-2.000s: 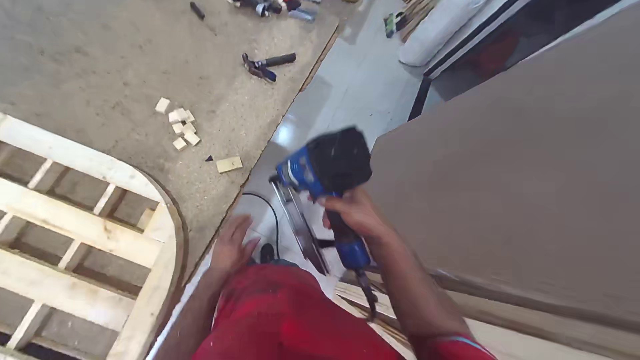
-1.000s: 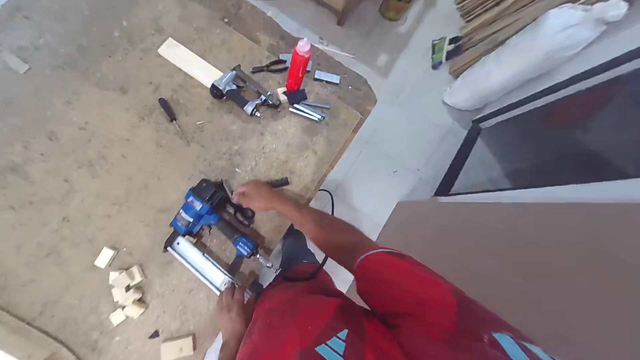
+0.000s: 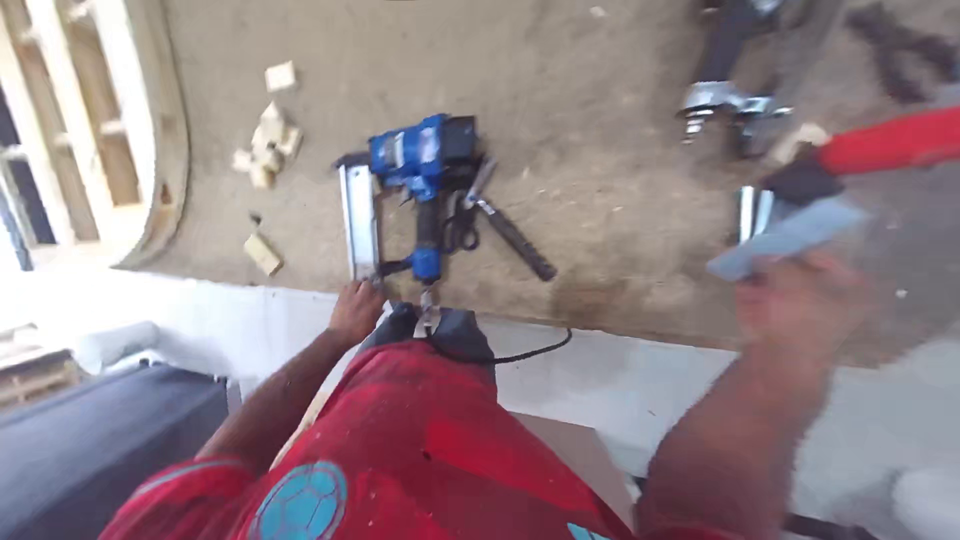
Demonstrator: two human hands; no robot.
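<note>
A blue pneumatic nail gun or stapler (image 3: pixel 409 157) lies on the worn brown board (image 3: pixel 622 262), its long metal magazine (image 3: pixel 360 217) on the left side. My left hand (image 3: pixel 358 311) rests at the near end of that magazine; whether the fingers grip it is unclear. A hammer (image 3: pixel 517 240) with a dark handle lies against the tool's right side. Far to the right, my right hand (image 3: pixel 799 296) holds a flat grey strip, perhaps a stick of staples (image 3: pixel 787 236); motion blurs it. Beside it are other metal strips (image 3: pixel 754 206) and a red bottle (image 3: pixel 892 142).
Small wood blocks (image 3: pixel 270 142) lie left of the blue tool, near a curved wooden frame (image 3: pixel 142 127). A second air tool (image 3: pixel 724 67) and blurred dark pliers (image 3: pixel 896 49) are at the upper right. A black hose (image 3: pixel 529 352) crosses the board's near edge.
The blue tool was held in my right hand two seconds ago and now lies on the board. My right hand has left it, reached right and taken hold of a grey strip.
</note>
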